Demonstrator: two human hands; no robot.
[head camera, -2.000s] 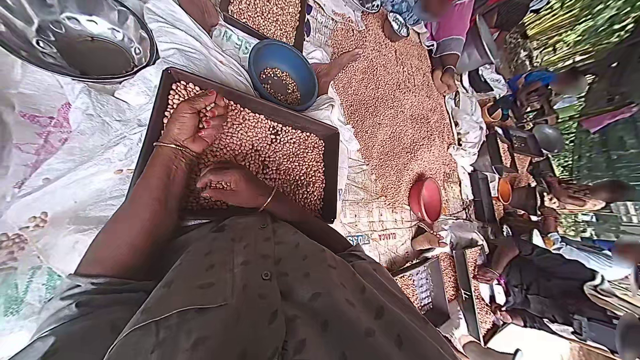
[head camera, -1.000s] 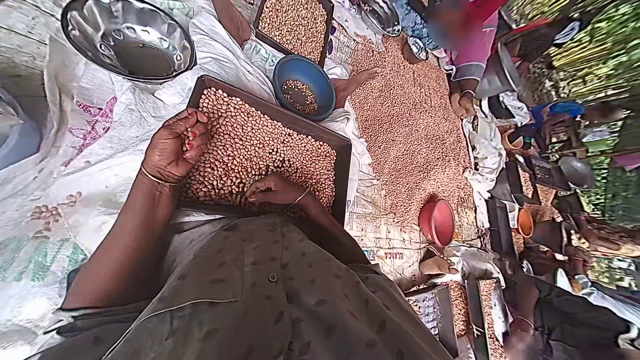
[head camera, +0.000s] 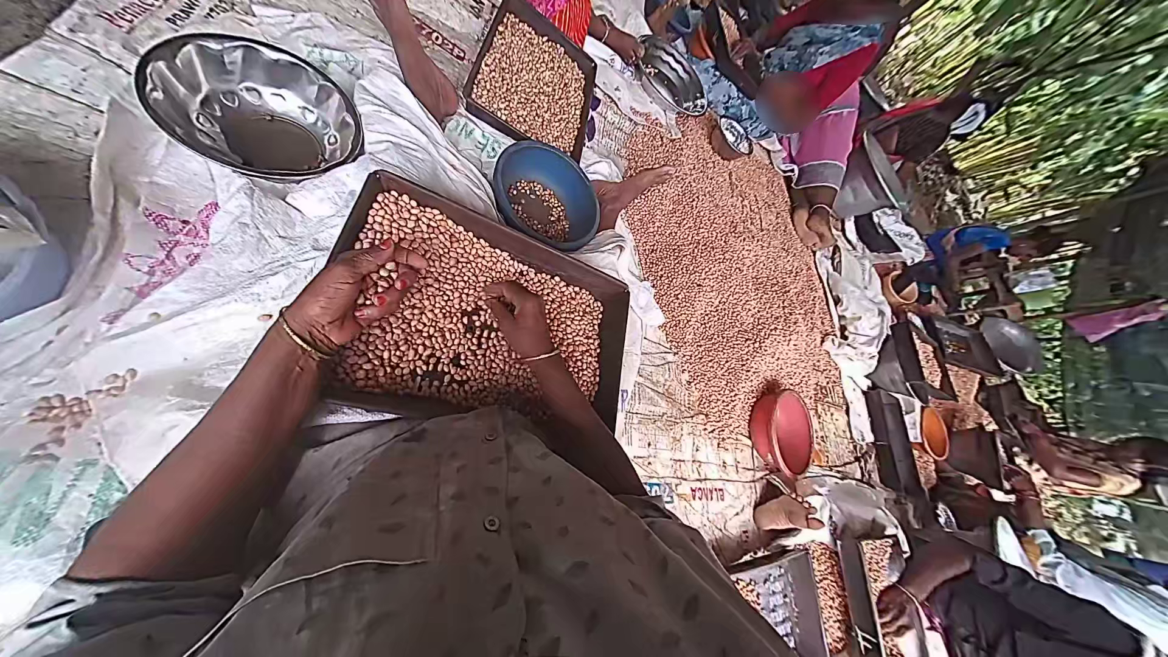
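Note:
A dark rectangular tray (head camera: 613, 294) full of shelled nuts or beans (head camera: 447, 265) lies against my lap. Over its left part, my left hand (head camera: 360, 290) is cupped palm up with several nuts in it, its red-painted fingertips curled. My right hand (head camera: 520, 318) is over the middle of the tray, fingers bent down at the nuts; whether it grips any is hidden. Dark gaps show between the nuts below both hands. Touching the tray's upper edge is a blue bowl (head camera: 584, 205) with some nuts at its bottom.
A shiny metal basin (head camera: 246, 105) rests on white sacks (head camera: 228, 265) at left. Another nut-filled tray (head camera: 590, 87) stands beyond the blue bowl. A wide spread of nuts (head camera: 730, 274) covers sacking at right, with a red bowl (head camera: 782, 432) at its edge. Several people sit around with more trays.
My left hand, nearer the tray's left edge a second ago, is now further in over the nuts. My right hand has lifted slightly and moved up the tray. The view has shifted somewhat.

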